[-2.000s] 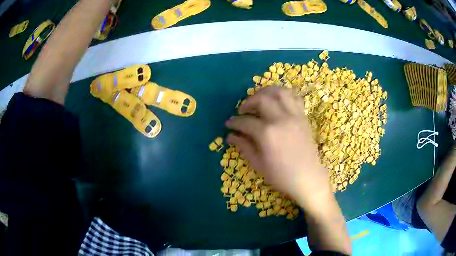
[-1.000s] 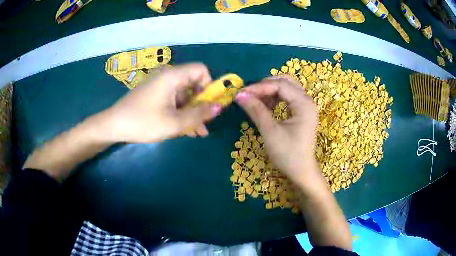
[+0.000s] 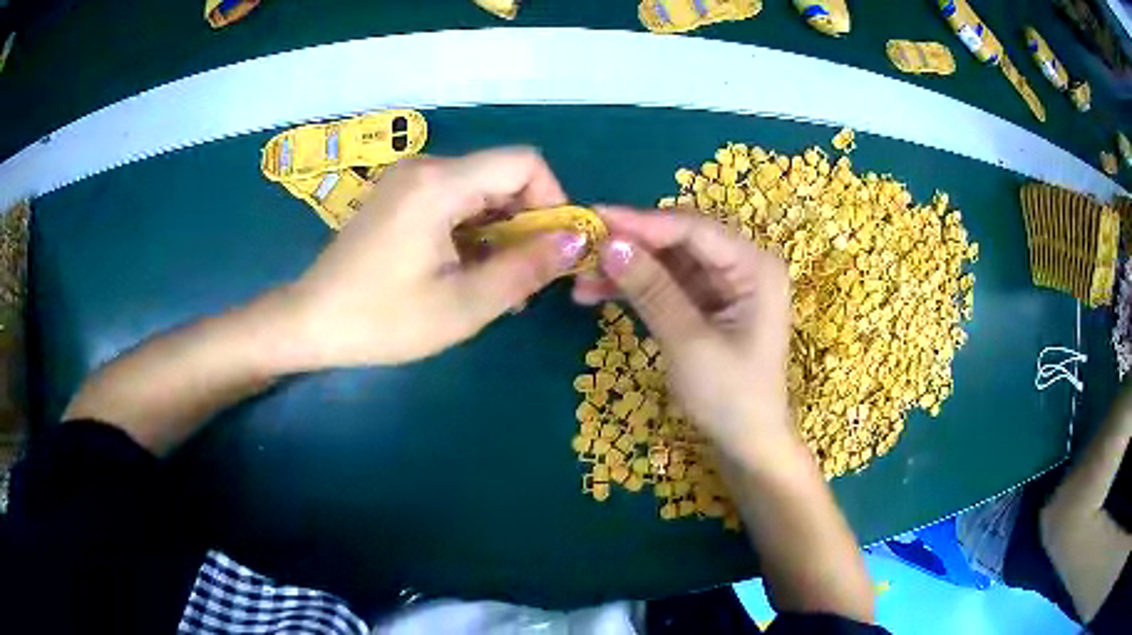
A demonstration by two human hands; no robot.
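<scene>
My left hand (image 3: 422,254) holds a yellow front shell (image 3: 531,227) between thumb and fingers, tilted edge-on. My right hand (image 3: 701,298) has its thumb and fingertips at the shell's right end; whether they hold a small yellow tab is hidden. A large loose pile of small yellow tabs (image 3: 869,310) lies under and to the right of my right hand. Other yellow front shells (image 3: 344,145) lie overlapping at the back left, partly behind my left hand.
A pale strip (image 3: 521,75) curves across the back. Beyond it, yellow units (image 3: 699,10) lie on the green belt. At right are stacked covers (image 3: 1068,242), a white cord loop (image 3: 1059,368) and another person's arm (image 3: 1092,509).
Two seconds ago my right hand was over the pile and my left arm reached across the strip. Now both hands meet at a shell, which has tilted edge-on since one second ago. Belt units shifted right.
</scene>
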